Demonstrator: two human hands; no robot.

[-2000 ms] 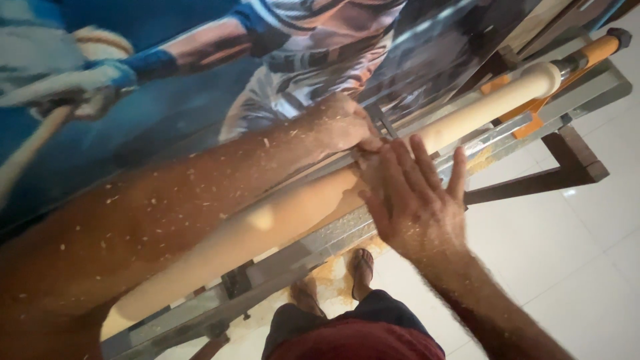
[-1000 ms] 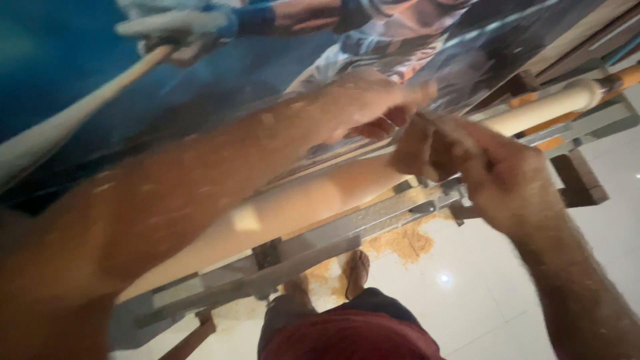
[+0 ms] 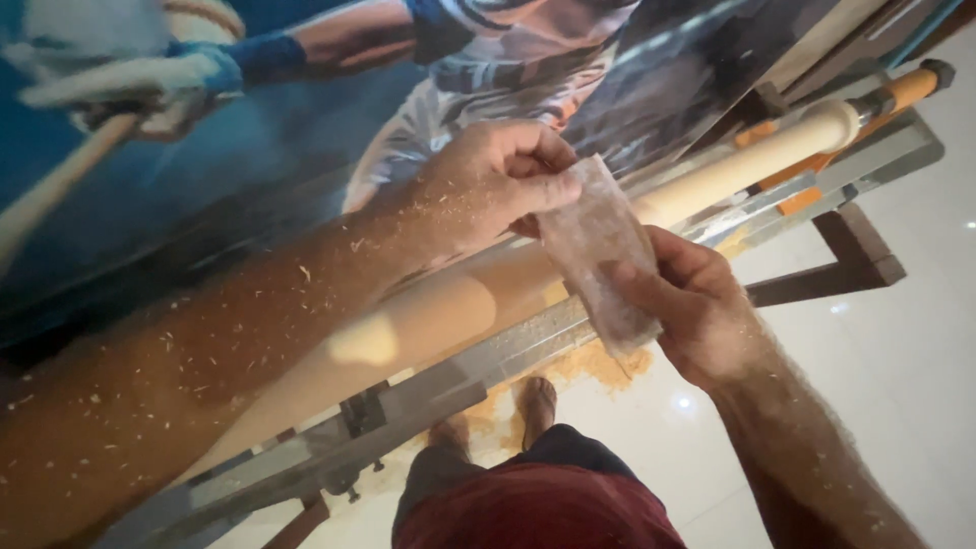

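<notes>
A worn, dusty strip of what looks like sandpaper (image 3: pixel 598 244) is stretched between both hands, above a pale wooden baseball bat blank (image 3: pixel 435 313) mounted on a lathe. My left hand (image 3: pixel 526 179) pinches the strip's upper end between thumb and fingers. At the lower right edge of the strip, my right hand (image 3: pixel 679 297) grips it with the thumb on top. The blank's slim end with a rounded knob meets the lathe's orange and black tailstock (image 3: pixel 903 90). Wood shavings cling to my left forearm, which hides part of the blank.
The metal lathe bed (image 3: pixel 526 343) runs diagonally below the blank. Behind it stands a large picture of a baseball player (image 3: pixel 488 84). A dark brown stand leg (image 3: pixel 846 259) juts out at right. Sawdust (image 3: pixel 602 366) lies on the tiled floor near my feet.
Two seconds ago both hands were down at the blank. Now they are raised off it, with the strip spread out between them.
</notes>
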